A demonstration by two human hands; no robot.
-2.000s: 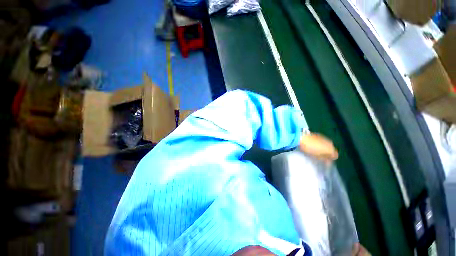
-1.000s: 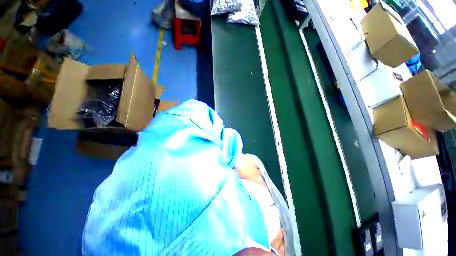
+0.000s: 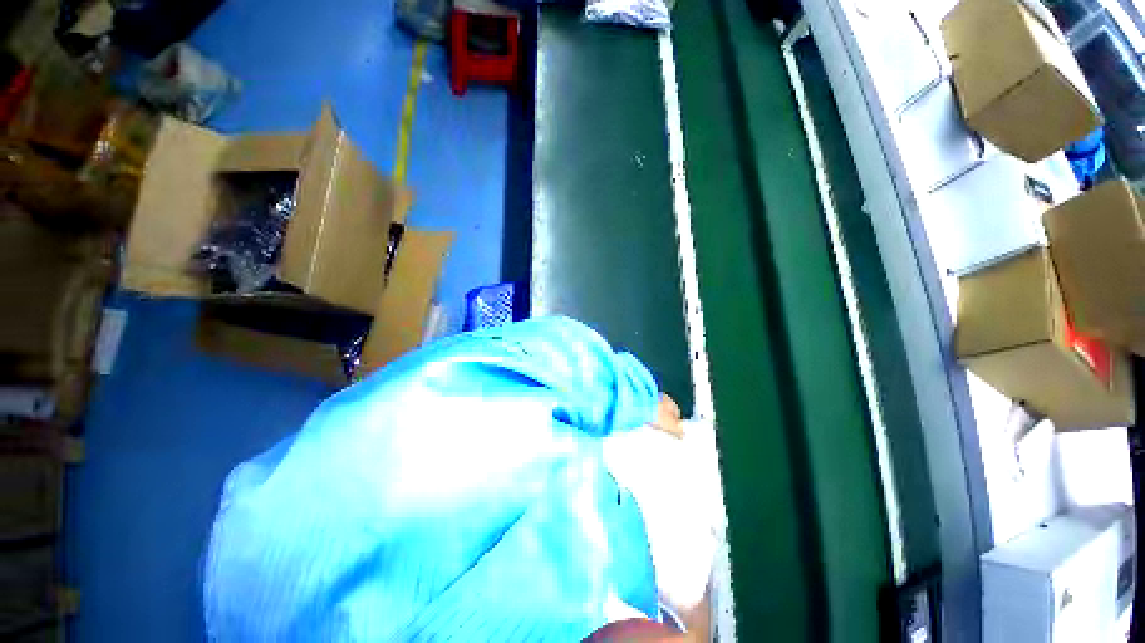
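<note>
My blue left sleeve fills the lower middle. My left hand shows only in part beyond its cuff, holding the upper end of a large white pack. The pack lies partly behind the sleeve, over the near green surface and its pale rail. Whether it is bagged is unclear now. A small part of my right hand shows at the pack's lower end, cut off by the bottom edge; its grip is hidden.
The green conveyor runs beyond the rail. Open brown cartons stand on the blue floor at left, with dark shiny contents, near a red stool. Brown cartons and a white box sit on the right shelf.
My left hand and the white pack have moved left from two seconds ago, then slightly right over the last second. The view has shifted, and a blue mesh item now shows beside the bench.
</note>
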